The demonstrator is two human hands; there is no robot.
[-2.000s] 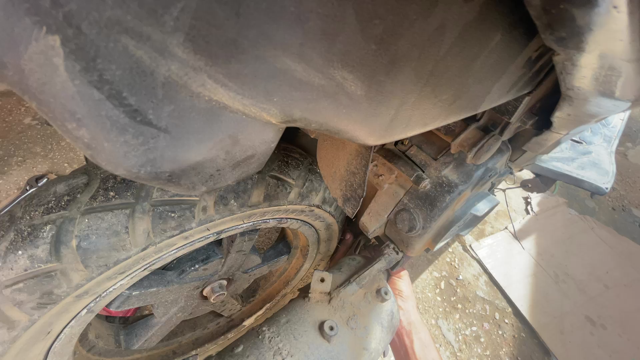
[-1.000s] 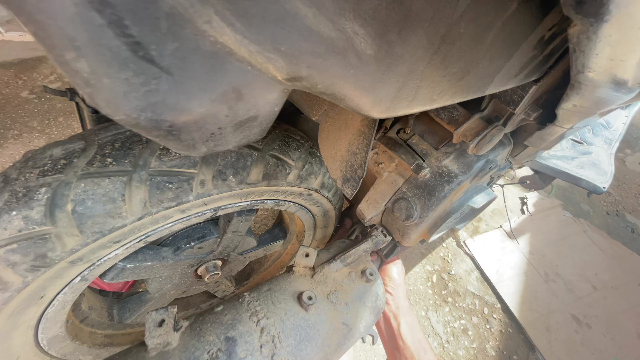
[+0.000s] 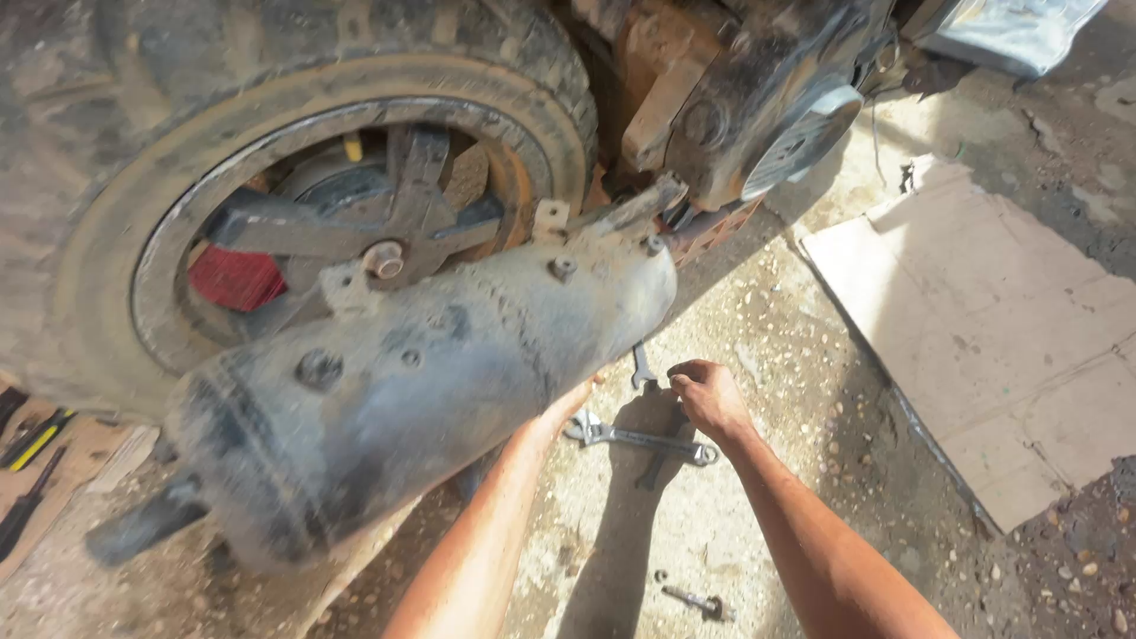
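A sooty metal exhaust muffler (image 3: 426,355) lies slantwise across the spoked wheel (image 3: 386,200) of a dirty motor scooter. My left hand (image 3: 577,395) reaches in at the muffler's lower edge; most of its fingers are hidden behind it, so its grip does not show. To the right, over the ground, my right hand (image 3: 708,395) has its fingers curled together, and whether something small is between them cannot be told. Below the hands an adjustable wrench (image 3: 643,438) lies on the ground, with an open-ended wrench (image 3: 641,366) close to my right hand.
A flat cardboard sheet (image 3: 985,328) lies at the right. A bolt (image 3: 697,602) rests on the ground near the bottom. Screwdrivers (image 3: 35,441) lie at the far left. The engine's round finned cover (image 3: 803,142) juts out above the muffler's right end.
The view has shifted down a lot. My right hand and the wrenches now show beside the muffler. One hand at the muffler's front end was visible before.
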